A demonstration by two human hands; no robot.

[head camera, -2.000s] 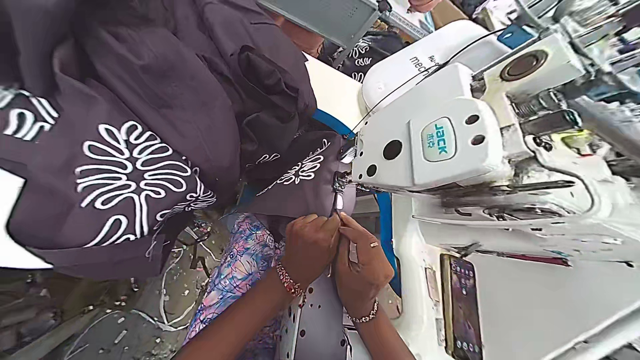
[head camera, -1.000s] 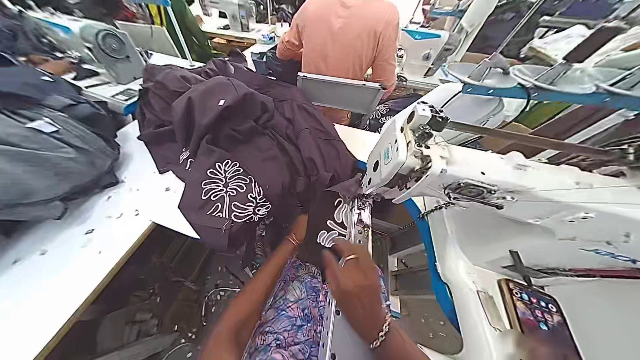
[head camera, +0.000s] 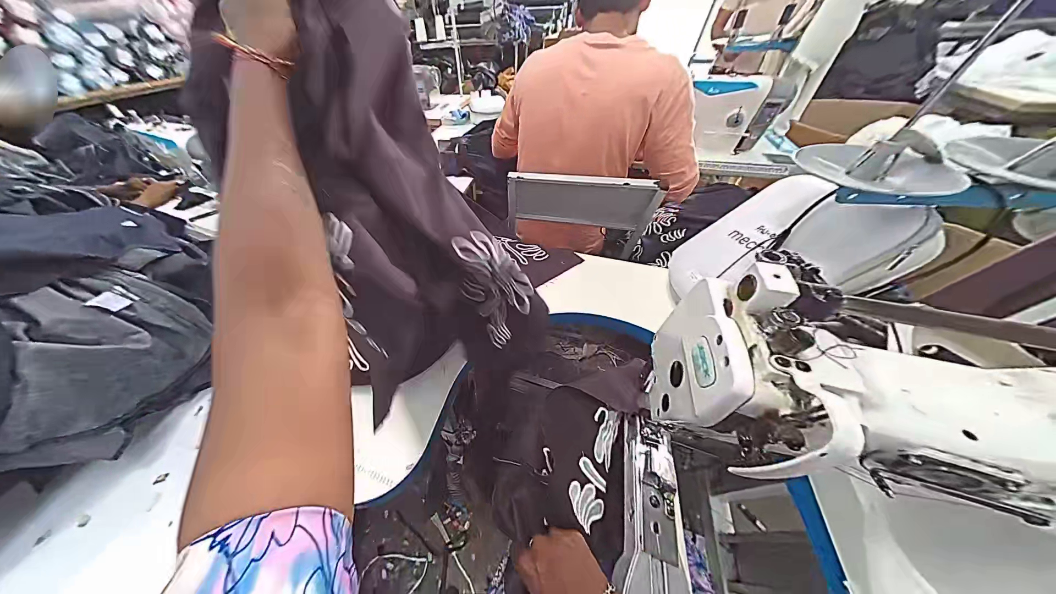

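My left hand point(head camera: 260, 25) is raised at the upper left, gripping dark fabric with white embroidery point(head camera: 388, 190), which hangs from it over the white table. Low in the centre, my right hand point(head camera: 561, 561) lies against a lower part of the dark garment point(head camera: 582, 462), its fingers largely hidden by the cloth, so its grip cannot be told. That part lies along the narrow metal arm point(head camera: 656, 495) of the sewing machine. The white machine head point(head camera: 701, 363) stands just right of the cloth, with a dark edge of fabric reaching its needle area.
A person in an orange shirt point(head camera: 598, 124) sits ahead, behind a grey metal chair back point(head camera: 582, 202). Grey and dark garments point(head camera: 91, 355) are piled at the left. A blue-edged cutout in the white tabletop point(head camera: 404, 429) opens beside the machine. Thread stands point(head camera: 883, 169) rise at the right.
My left hand has risen from beside the machine to the upper left, lifting the dark fabric that lay heaped on the table. My right hand is now lower along the cloth. The view has shifted.
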